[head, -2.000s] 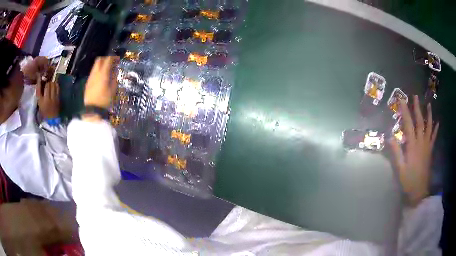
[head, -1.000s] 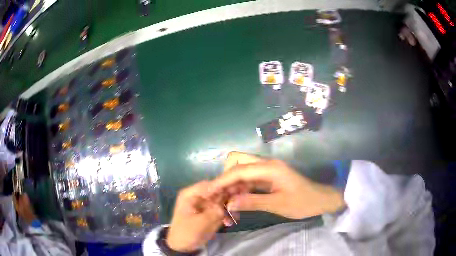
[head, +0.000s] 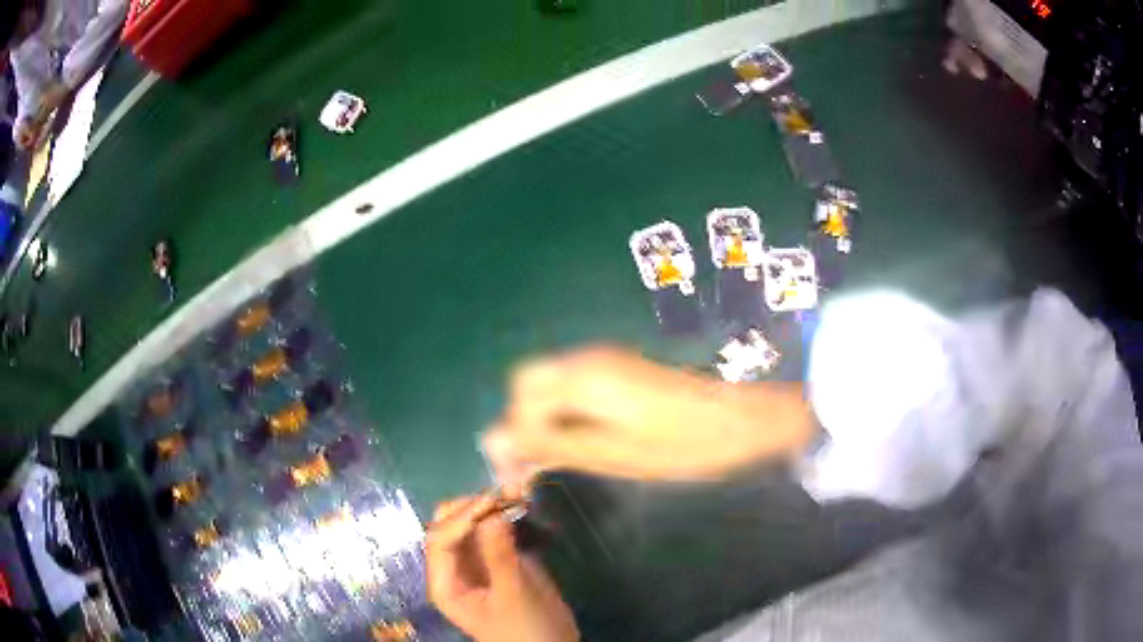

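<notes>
My left hand (head: 495,571) is at the lower middle, fingertips closed on a small dark part (head: 516,508) that is blurred and partly hidden. My right hand (head: 602,414) is just above it, blurred, fingers bent down toward the part; whether it grips anything cannot be told. Several joined units lie on the green bench to the right, such as one with a white-rimmed housing (head: 662,257) and a dark screen below it. A loose white-rimmed housing (head: 791,278) and a whitish part (head: 748,356) lie near my right wrist.
A clear blister tray (head: 345,433) with dark parts and orange patches is at left. A pale curved rail (head: 501,122) separates the bench from the green conveyor (head: 414,63), which carries several small units. A red bin (head: 188,31), another person's hands (head: 44,110) and a dark fixture (head: 1097,113) are beyond.
The view has shifted, showing more conveyor. My right hand came from the units at right to my left hand, which left the tray side. Since one second ago the hands have moved slightly apart.
</notes>
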